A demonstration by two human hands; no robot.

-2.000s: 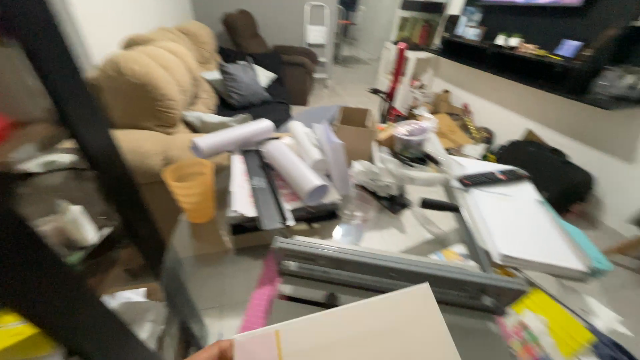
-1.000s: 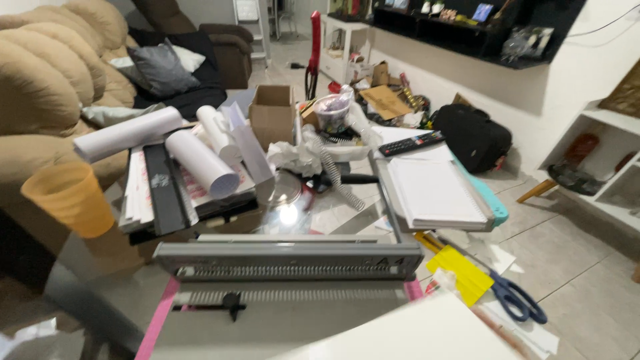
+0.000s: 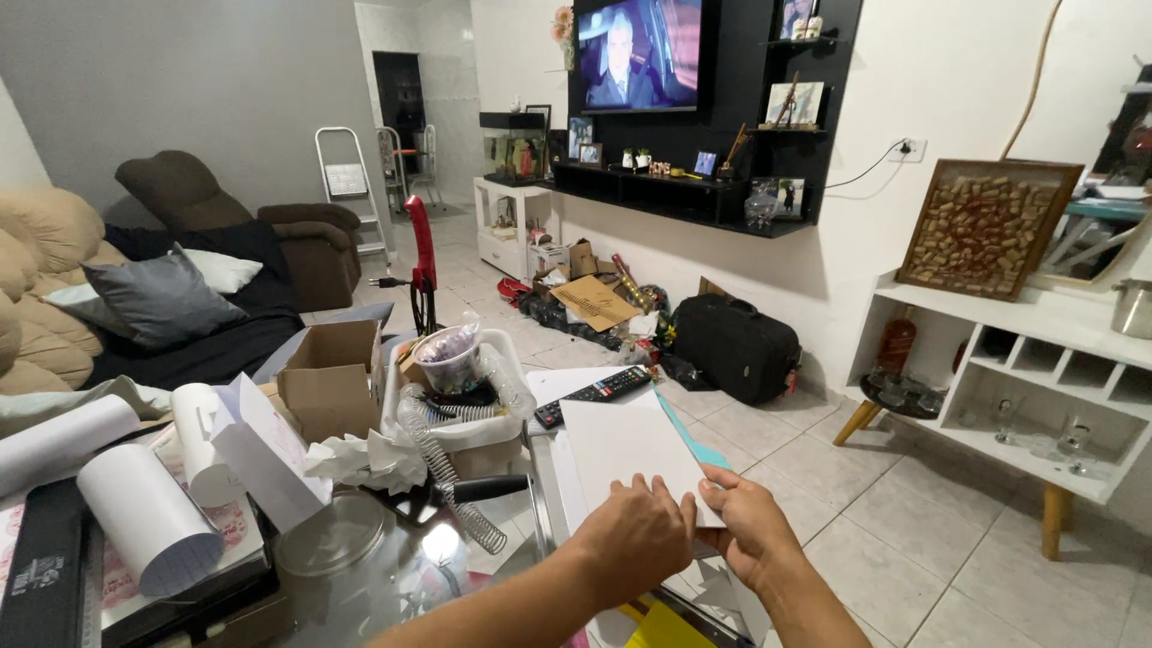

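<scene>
A white board or stack of paper [image 3: 630, 450] lies at the near right of the glass table, and both hands are on it. My left hand [image 3: 637, 529] rests on its lower part, fingers spread over the surface. The near right corner is pinched by my right hand [image 3: 736, 520], thumb on top and the other fingers partly hidden beneath. Just beyond the white sheet lies a black remote control [image 3: 592, 396], over more white paper. Under my forearms, a bright yellow sheet [image 3: 668, 628] shows at the bottom edge.
Rolled papers [image 3: 148, 517], a cardboard box [image 3: 331, 378], a plastic bin [image 3: 459, 423] with a tub and wire spirals, a black handle [image 3: 490, 488] and a clear round lid [image 3: 333, 531] crowd the table's left and middle. A black bag [image 3: 736, 346] and a white cabinet [image 3: 1017, 360] stand beyond.
The view has swung up and right, so the binding machine seen earlier is mostly out of frame. Both hands now show on the white board, which was at the bottom edge before.
</scene>
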